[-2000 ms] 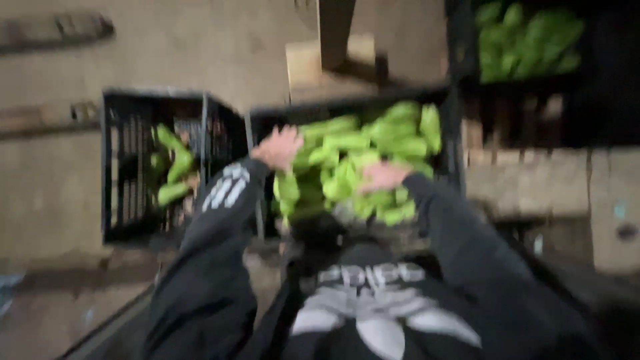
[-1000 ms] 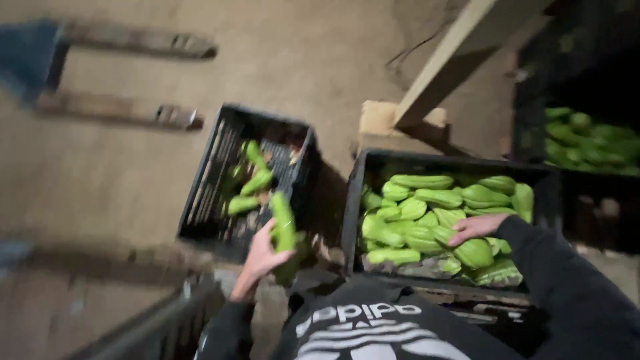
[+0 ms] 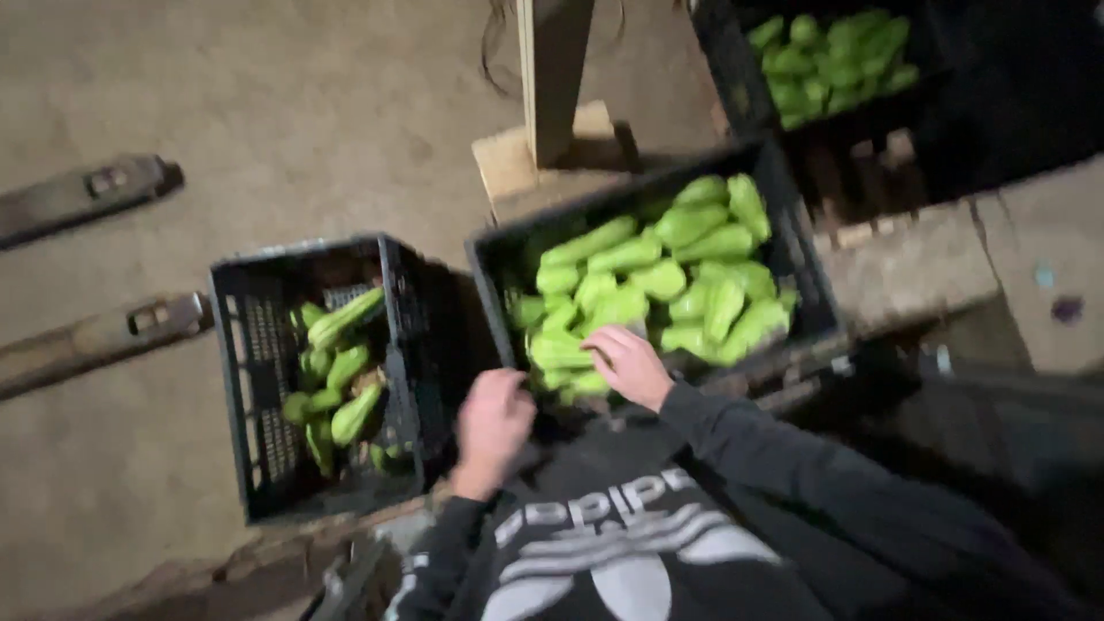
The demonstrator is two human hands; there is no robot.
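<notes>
Many pale green chayotes (image 3: 690, 226) fill a black plastic crate (image 3: 802, 246) in the middle. My right hand (image 3: 628, 364) rests over the chayotes at the crate's near side, fingers bent; whether it grips one cannot be told. Blurred, my left hand (image 3: 494, 427) is beside that crate's near left corner, between the two crates, and no chayote shows in it. To the left stands a second black plastic crate (image 3: 398, 345), deeper looking, with several green chayotes (image 3: 347, 366) lying at its bottom among dry bits.
A wooden post (image 3: 552, 78) on a wooden base (image 3: 509, 168) stands just behind the middle crate. Another black crate (image 3: 733, 73) with chayotes (image 3: 828, 65) is at the upper right. Two pallet jack forks (image 3: 103, 336) reach in from the left over the concrete floor (image 3: 328, 103).
One second ago my left hand held a chayote by the left crate; now that hand is back near the middle crate without it. More chayotes lie in the left crate.
</notes>
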